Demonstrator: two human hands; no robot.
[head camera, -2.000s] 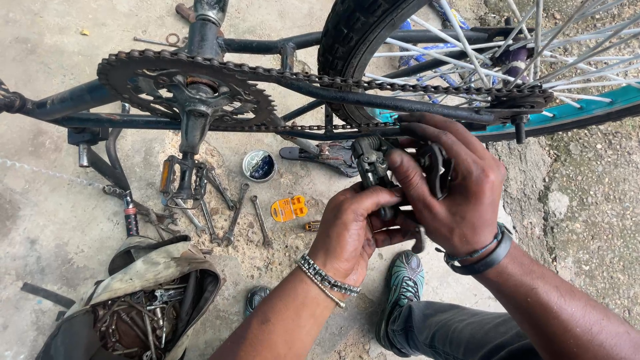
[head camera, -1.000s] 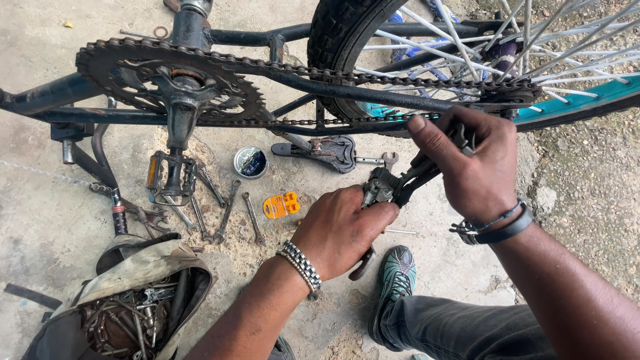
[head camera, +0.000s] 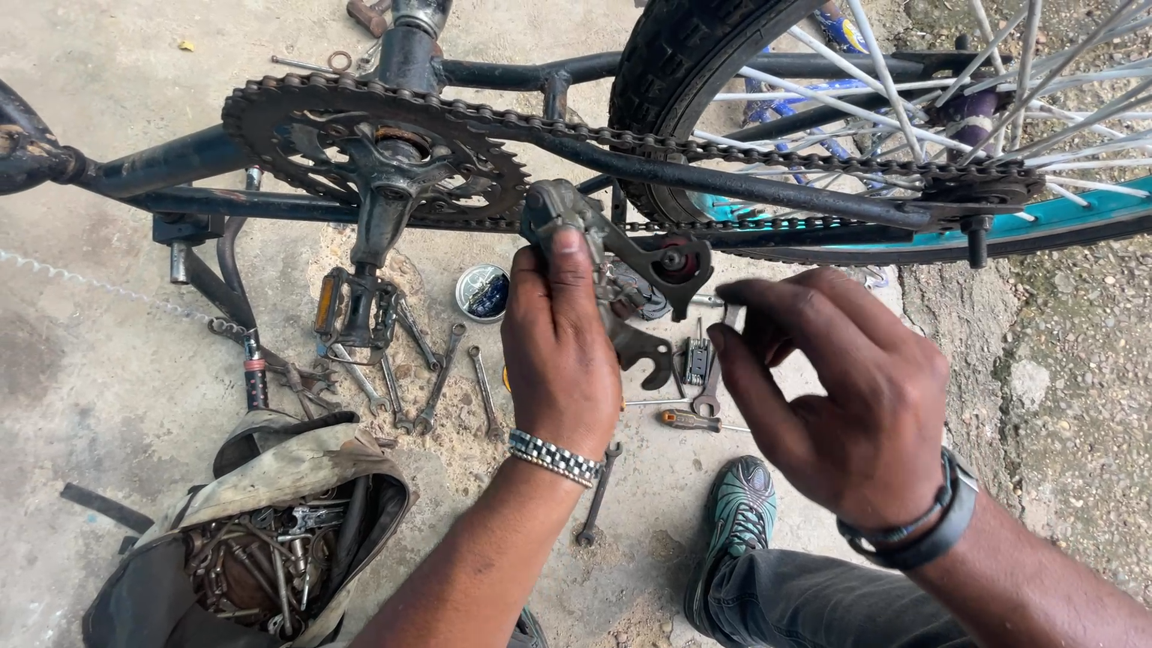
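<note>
My left hand (head camera: 567, 342) grips a rear derailleur (head camera: 585, 243), thumb on its body, just below the bicycle chain. The derailleur's cage with a reddish pulley wheel (head camera: 675, 259) points right, and a hooked metal plate (head camera: 650, 355) hangs beneath. To its right, my right hand (head camera: 828, 387) is raised with thumb and forefinger apart and nothing visible between them. Above both hands lies the bicycle's chainring (head camera: 378, 153), crank arm (head camera: 382, 216) and pedal (head camera: 355, 310). The chain (head camera: 774, 155) runs right to the rear sprocket (head camera: 981, 187).
On the concrete lie several wrenches (head camera: 441, 378), a screwdriver (head camera: 691, 420), a folding multi-tool (head camera: 697, 360) and a round tin (head camera: 482, 292). An open cloth bag (head camera: 297, 477) of metal tools and parts stands at lower left. The spoked rear wheel (head camera: 684, 99) spans the upper right.
My left hand has moved up toward the chain with the derailleur. My right hand, earlier at the derailleur too, is now off it and apart to the right.
</note>
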